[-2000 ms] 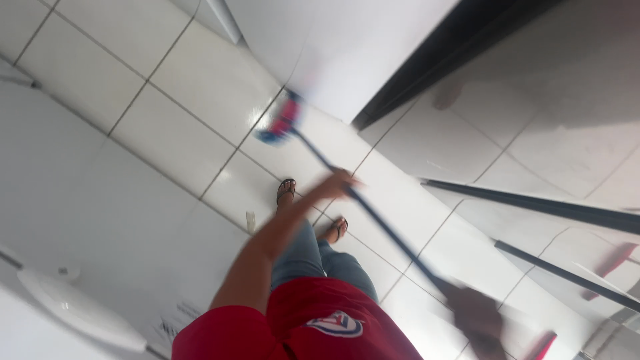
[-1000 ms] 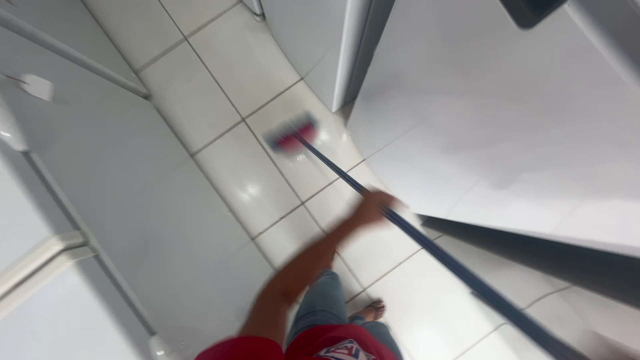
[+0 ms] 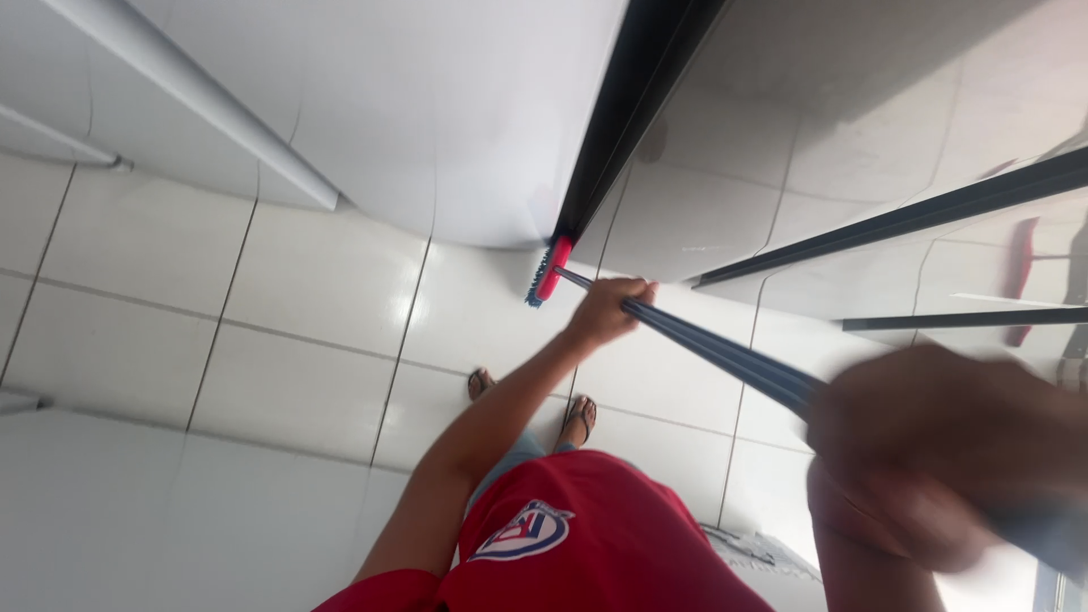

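Observation:
A broom with a red head and blue bristles reaches the tiled floor, close to the lower corner of a white appliance-like panel. My left hand is closed around the lower part of its dark blue handle. Large and blurred at the right, my right hand grips the upper part of the same handle. My feet in dark flip-flops stand on the tiles below the broom head.
White glossy panels with grey edges rise at the top left. Reflective panels with black edge strips stand at the right. Another pale surface borders the floor at the lower left.
The view has turned and shifted a lot. The broom head, out on open tiles one second ago, is now beside the foot of the black-edged panel. Both hands stay with the handle.

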